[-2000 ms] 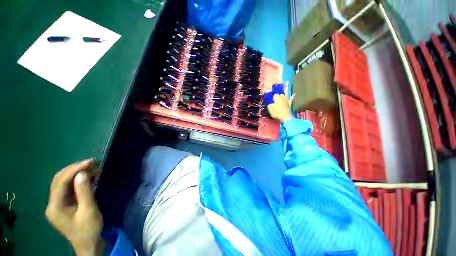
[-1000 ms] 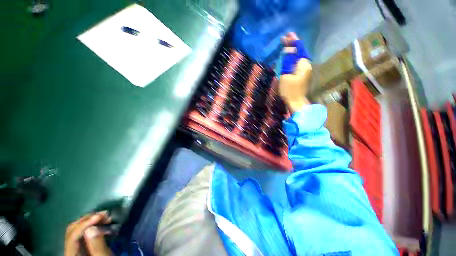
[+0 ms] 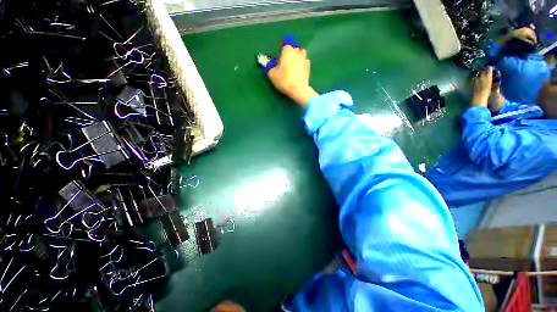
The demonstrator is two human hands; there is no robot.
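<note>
Black binder clips with silver wire handles lie in a large tangled heap on the left. Two loose clips lie on the green bench at the heap's right edge. My right hand, with blue wraps on its fingers, reaches over the far part of the bench, right of a white bin edge. A small pale spot shows at its fingertips; I cannot tell if it is a fingertip or a held thing. My left hand is mostly cut off by the bottom edge, so its grip is hidden.
The thick white bin wall stands between the heap and my right hand. A small clip group lies farther right on the bench. Another person in blue sits at the right, near a second clip heap. Cardboard boxes are at the lower right.
The view has swung from the filled red tray and paper sheet to the bench and clip heap. My right hand has moved from beside the tray to over the bench. My left hand is now mostly out of view.
</note>
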